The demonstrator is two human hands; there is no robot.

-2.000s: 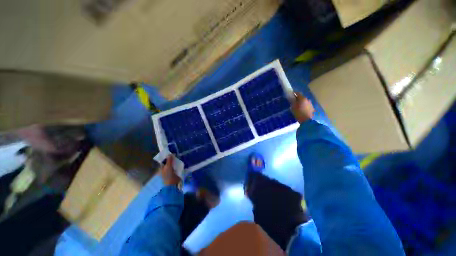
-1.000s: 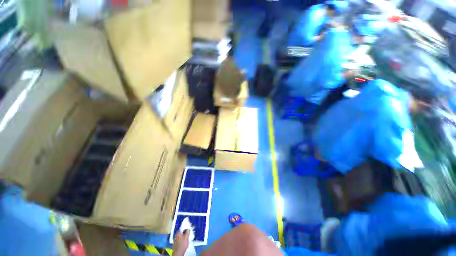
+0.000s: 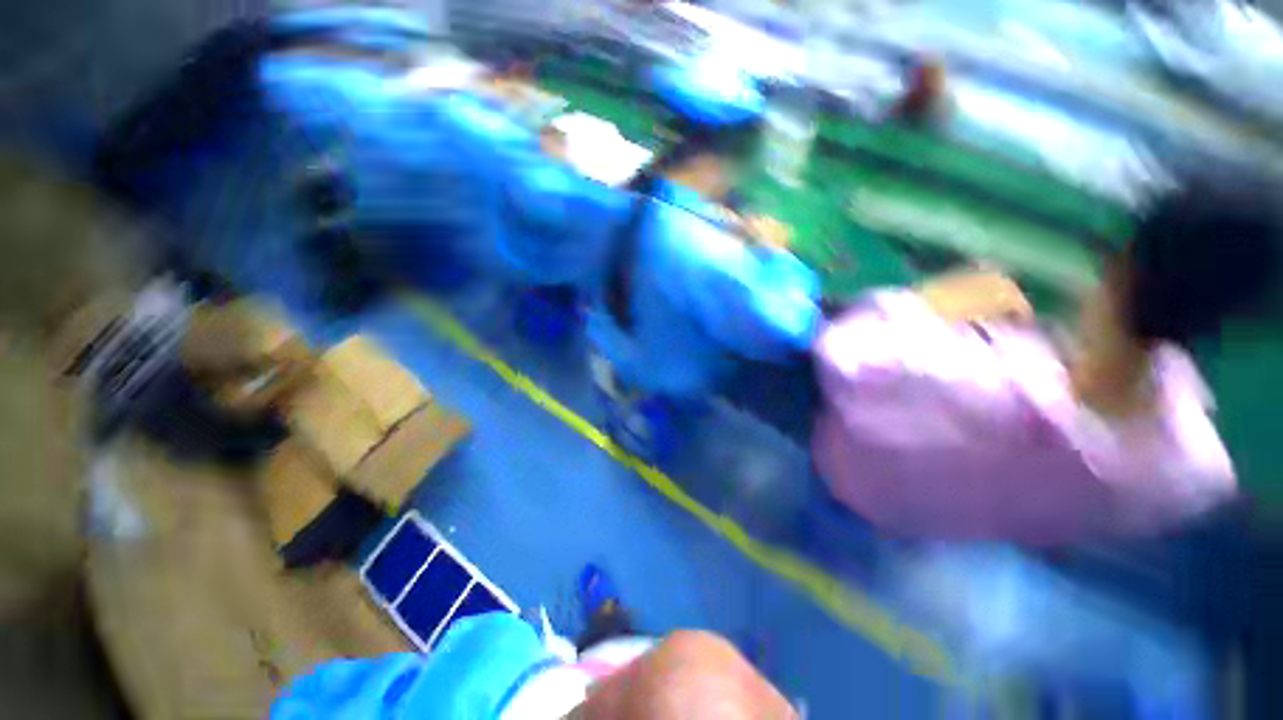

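The white-framed tray point(image 3: 438, 582) with three dark blue sections is tilted low left of centre. A bright blue sleeve point(image 3: 422, 685) crosses the bottom edge and covers the tray's near end. A small white piece point(image 3: 557, 640) sticks up beside the sleeve. No clear left hand shows; a blurred pink and white patch lies beside the sleeve, and I cannot tell what it is. My right hand is not in view. Whether a hand grips the tray is hidden.
Brown cartons point(image 3: 369, 422) stand left of the tray, with a larger cardboard surface point(image 3: 183, 577) nearer. A yellow line point(image 3: 605, 440) crosses the blue floor point(image 3: 528, 492). Several people in blue smocks point(image 3: 718, 296) and one in pink point(image 3: 971, 422) sit along a green bench point(image 3: 901, 190).
The view has swung right towards the seated people and the green bench. The tray appears smaller and tilted the other way. The hand seen at its near end is no longer clear.
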